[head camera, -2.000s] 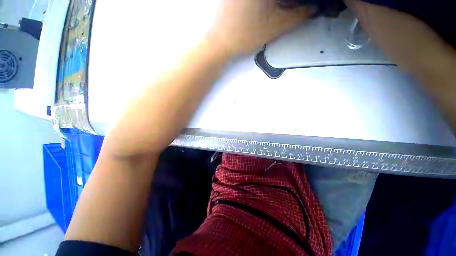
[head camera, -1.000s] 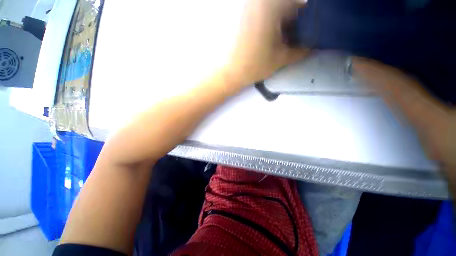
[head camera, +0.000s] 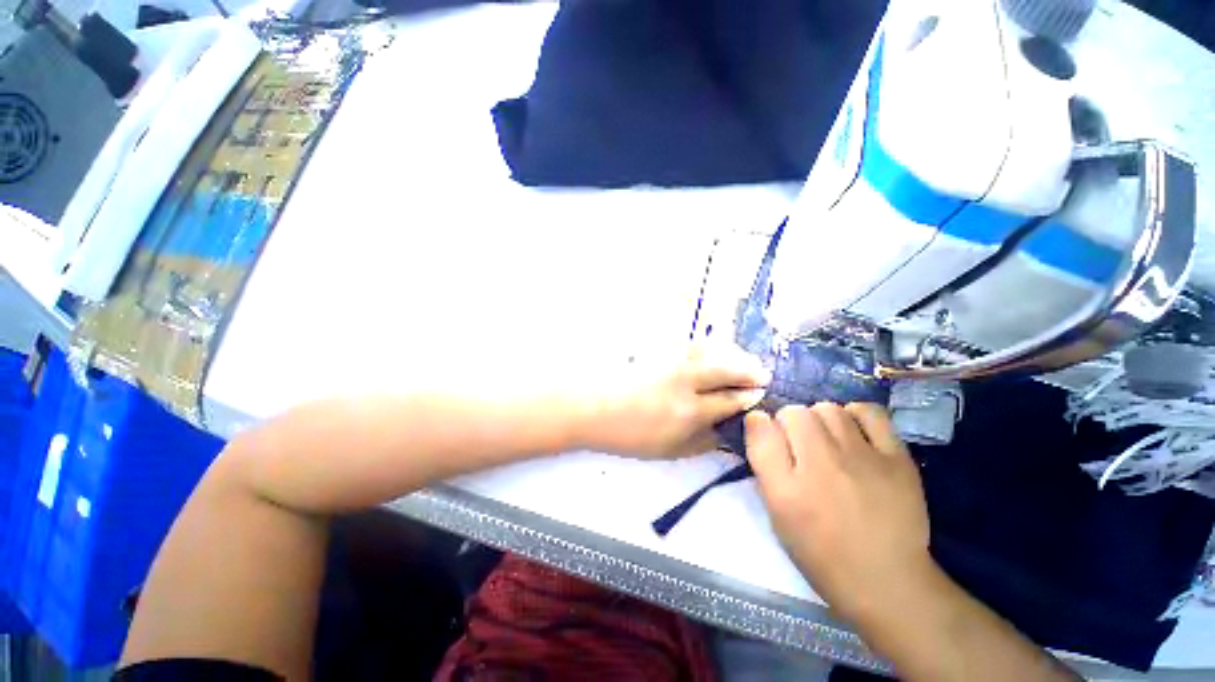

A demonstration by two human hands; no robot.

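A dark navy garment [head camera: 1053,500] lies under and to the right of the white sewing machine head [head camera: 933,173] with its blue stripe. Its edge passes under the presser foot area [head camera: 853,333], where the needle is hard to make out. My left hand [head camera: 706,406] pinches the cloth just left of the needle area. My right hand [head camera: 842,466] lies in front of the machine head, its curled fingers holding the cloth edge. A narrow dark strip [head camera: 700,497] sticks out below my left hand toward the table's front edge.
Another navy cloth piece [head camera: 666,93] lies at the back of the white table. Taped cardboard [head camera: 200,253] is at the left, with blue crates [head camera: 93,493] below it. White thread ends [head camera: 1153,433] lie at the right. A ruler strip [head camera: 600,566] runs along the front edge.
The view has shifted up and right, so the machine head now shows. Both hands, cut off or blurred before, are now close together on the cloth at the needle area.
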